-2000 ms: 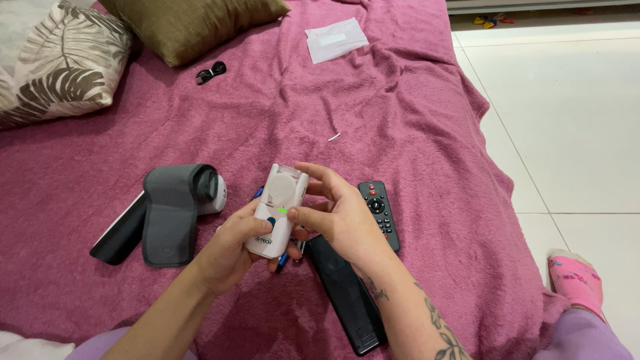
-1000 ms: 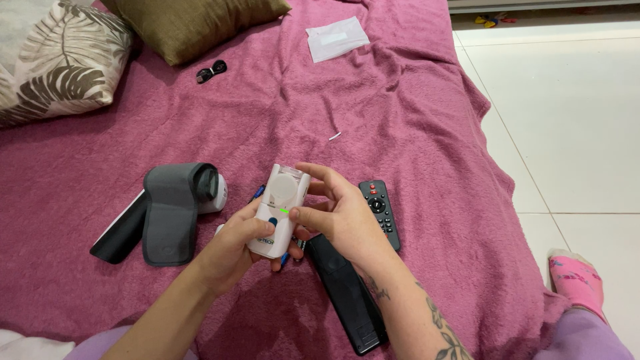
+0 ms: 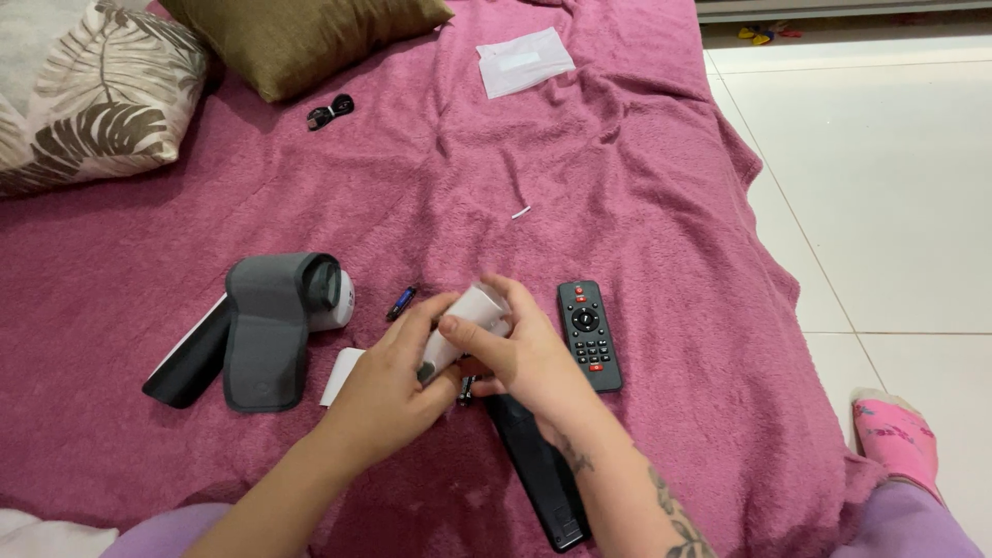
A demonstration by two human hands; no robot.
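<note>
A small white handheld device (image 3: 471, 314), blurred and tilted on its side, is held between both hands. My left hand (image 3: 395, 372) wraps its lower end, and my right hand (image 3: 519, 341) grips its upper end with the thumb across it. Just left of the hands, a blue and black battery (image 3: 401, 303) rests on the pink blanket. Another battery (image 3: 466, 390) shows partly beneath the fingers. A white flat piece (image 3: 341, 377) lies partly behind my left hand. Near my right wrist are a black remote control (image 3: 589, 333) and a long black object (image 3: 539, 473), partly covered by the arm.
On the left, a grey fabric cuff (image 3: 267, 333) lies over a black and white device (image 3: 190, 356). Farther back are a coiled black cable (image 3: 331, 112), a white plastic pouch (image 3: 525, 62), a small white strip (image 3: 521, 211), an olive cushion (image 3: 310, 39) and a leaf-patterned cushion (image 3: 101, 101).
The white device has been turned from nearly upright, front face showing, to a slant with that face out of sight. Both hands have shifted their hold, and the battery and white flat piece show more.
</note>
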